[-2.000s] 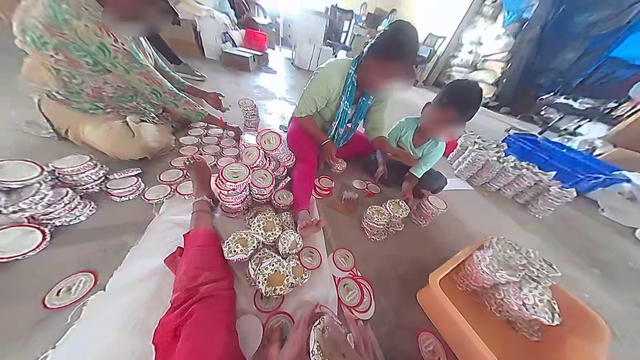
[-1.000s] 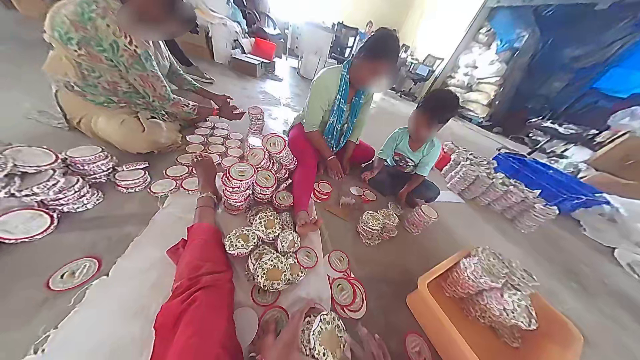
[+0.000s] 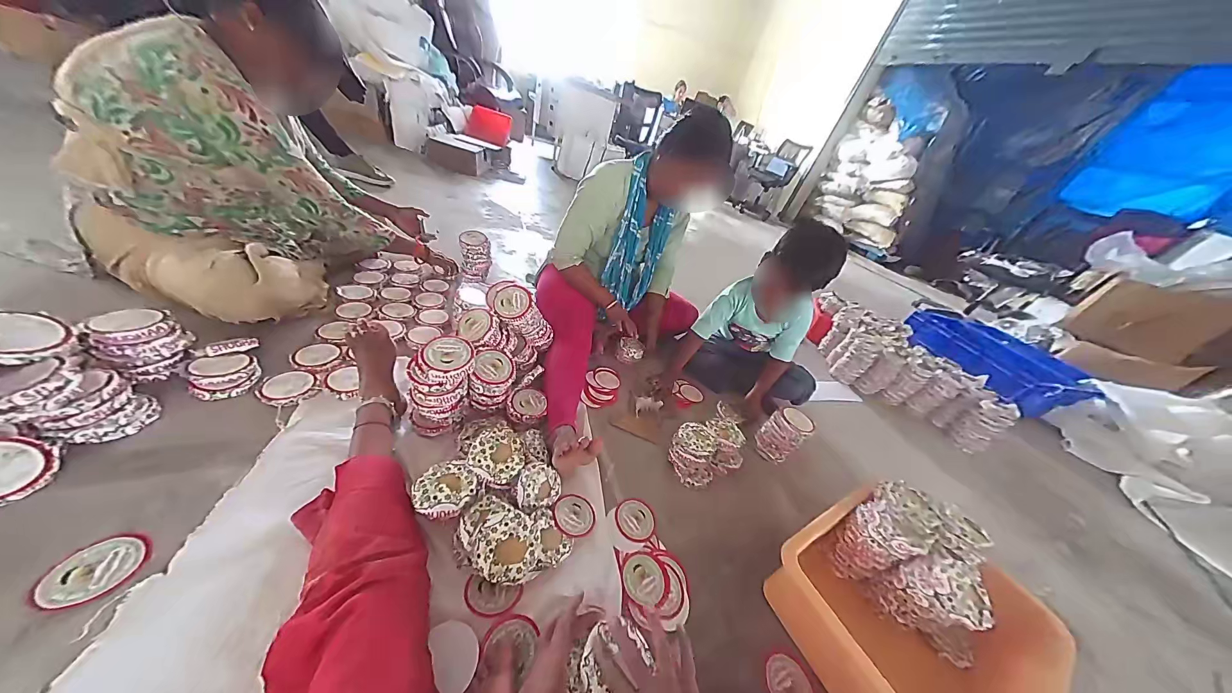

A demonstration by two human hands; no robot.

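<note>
At the bottom edge, my left hand and my right hand lie on either side of a round piece covered in patterned material, both touching it; the frame's edge cuts them off. A flat round disc with a red rim lies beside my left hand. Just beyond are patterned, round covered pieces in a heap on the white cloth. Overlapping red-rimmed discs lie above my right hand. Stacks of finished-looking round pieces stand by my outstretched foot.
An orange plastic tray at right holds stacked patterned pieces. Three people sit on the floor ahead, near more stacks. A blue crate stands at the back right, and round stacks stand at the left.
The person at the left leans further forward over the discs. The person in the middle has a small round piece at the hands. My hands stay at the patterned piece.
</note>
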